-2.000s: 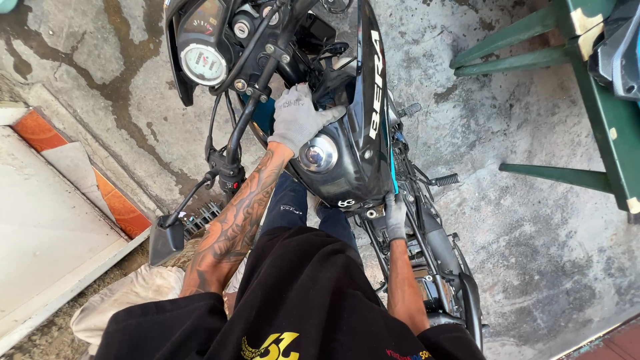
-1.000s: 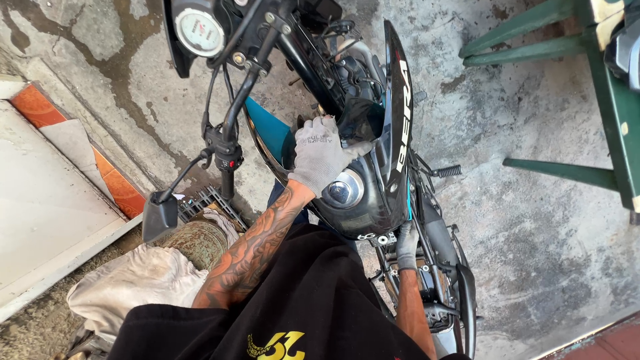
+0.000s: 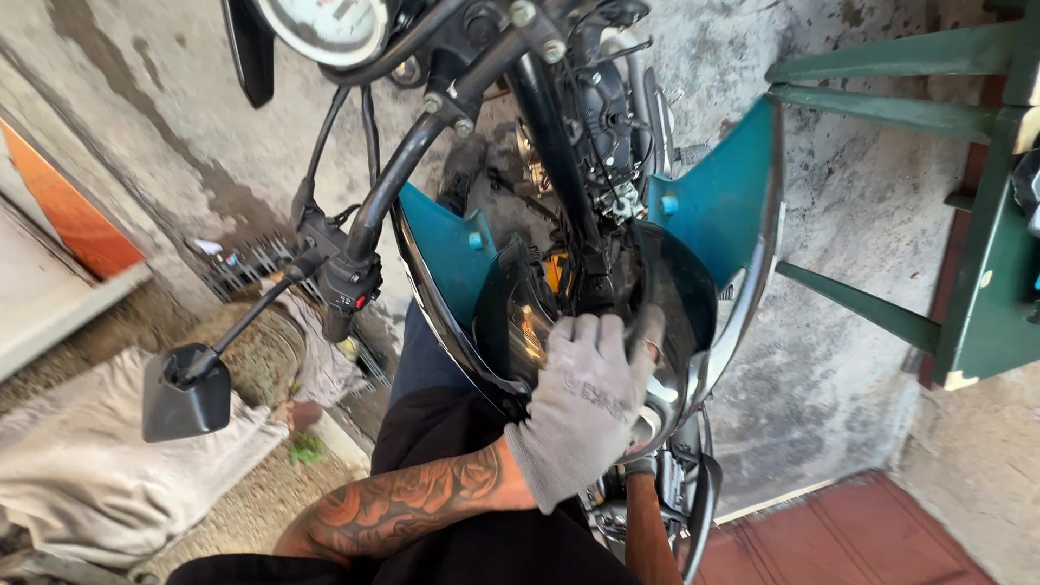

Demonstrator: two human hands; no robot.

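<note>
The black motorcycle fuel tank (image 3: 682, 325) is tilted up, its front end away from the steering head. Its side shrouds show teal inner faces (image 3: 719, 199). My left hand (image 3: 581, 390), in a grey glove, lies across the top with its fingers curled over the tank's front edge. The round filler cap (image 3: 646, 426) is partly hidden by that glove. My right hand (image 3: 640, 465) is at the tank's rear end, mostly hidden beneath it, with only the glove's cuff showing. The black frame tube (image 3: 561, 146) runs from the steering head towards the tank's front opening.
Handlebar (image 3: 398, 179), round gauge (image 3: 325, 24) and mirror (image 3: 187, 394) extend at the left. The engine (image 3: 609, 114) is beyond the tank. A green plastic table (image 3: 987, 244) with legs reaches in from the right. A cloth (image 3: 106, 463) and a floor grate (image 3: 252, 268) lie at the left.
The tank has tipped up and turned, exposing the shrouds' inner faces and the frame tube. My left hand has stayed at its front part. The view has shifted closer.
</note>
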